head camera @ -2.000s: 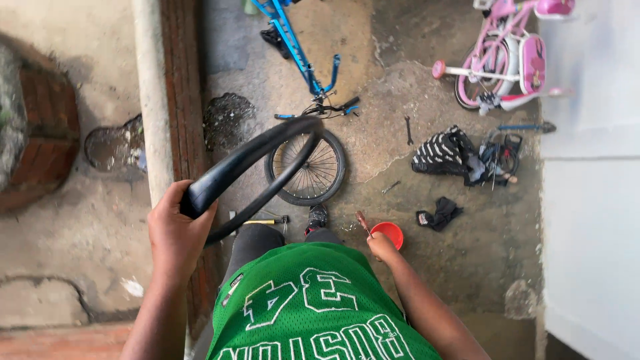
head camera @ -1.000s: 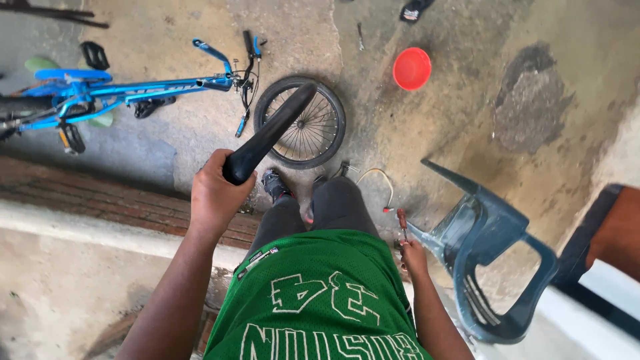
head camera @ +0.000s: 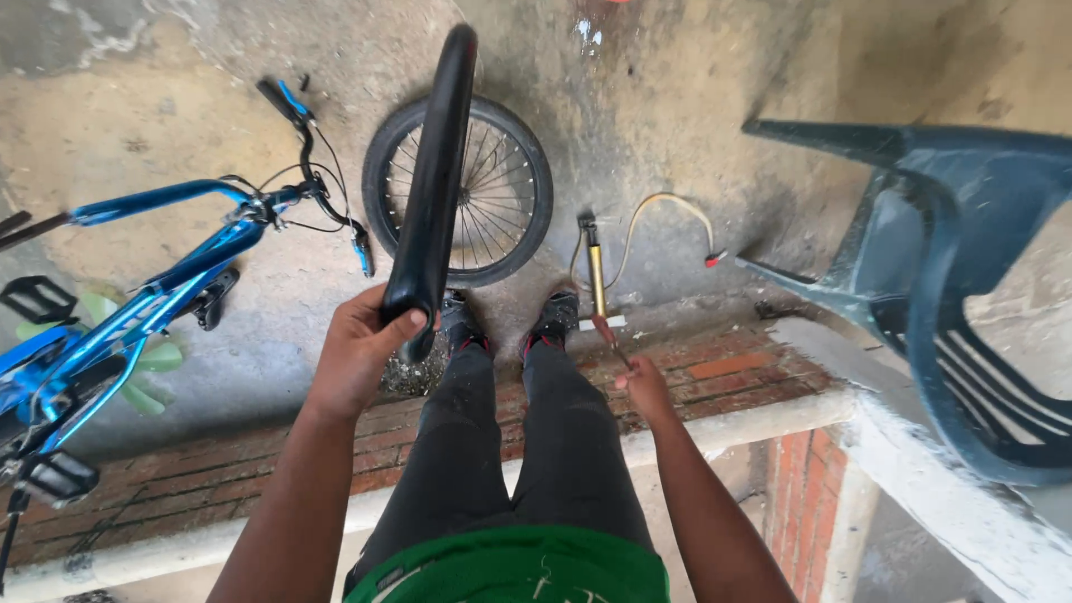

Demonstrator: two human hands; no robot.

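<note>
A black rubber inner tube [head camera: 435,167] hangs from my left hand [head camera: 360,347], which pinches its near end between thumb and fingers. The tube looks inflated and stands out in front of a spoked bicycle wheel with its tire [head camera: 532,209], lying flat on the floor beyond my feet. My right hand [head camera: 649,389] grips a thin tool with a reddish-brown end [head camera: 605,328]; its exact kind cannot be told. Past that tool lies a yellow hand pump [head camera: 595,272] with a pale hose [head camera: 670,198] looped to its right.
A blue bicycle frame [head camera: 155,293] with handlebars [head camera: 310,167] lies on the left. A dark green-blue plastic chair [head camera: 934,251] is at the right. Below my feet run a brick ledge [head camera: 720,381] and a pale painted edge [head camera: 754,425]. Part of a red object shows at the top edge.
The view has turned strongly. The red bowl, seen whole earlier, is now almost out of view. Both hands keep hold of the tube and the tool.
</note>
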